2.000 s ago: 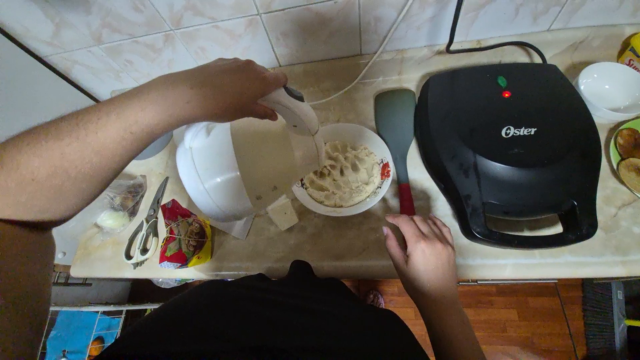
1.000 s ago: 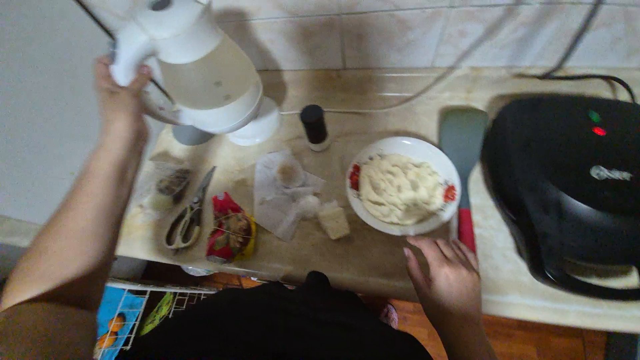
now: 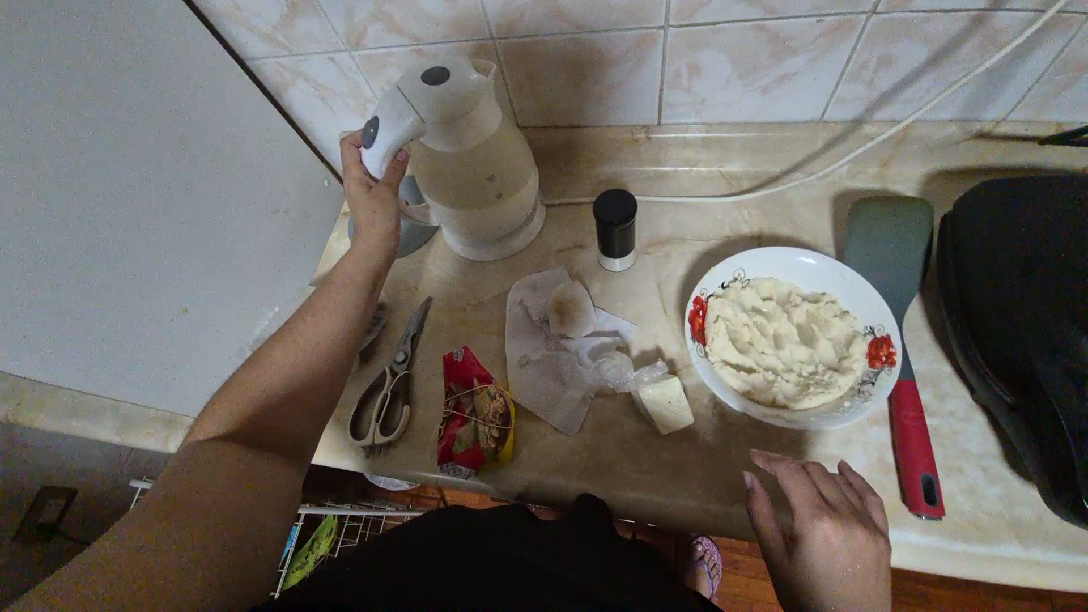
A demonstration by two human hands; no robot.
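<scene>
My left hand (image 3: 374, 183) holds the handle of a white electric kettle (image 3: 480, 170), which stands upright at the back left with cloudy see-through walls. My right hand (image 3: 818, 518) holds nothing, its fingers apart, over the counter's front edge just below a white bowl (image 3: 697, 374) with red flowers. Pale, lumpy dough (image 3: 786, 344) fills the bowl. Right of it lies a spatula (image 3: 892, 246) with a grey blade and red handle. A block of white cheese or butter (image 3: 665, 403) sits left of the bowl, beside crumpled plastic wrap (image 3: 614, 371) and white paper (image 3: 544, 365).
A black-capped shaker (image 3: 615, 229) stands behind the paper. Scissors (image 3: 387, 391) and a red and yellow packet (image 3: 476, 412) lie at the front left. A black electric appliance (image 3: 1020, 340) borders the right side. The kettle's white cord (image 3: 748, 195) runs along the wall.
My left hand has moved left with the kettle, which was tilted over the bowl two seconds ago and now stands upright. My right hand stays near the bowl. The view has shifted left.
</scene>
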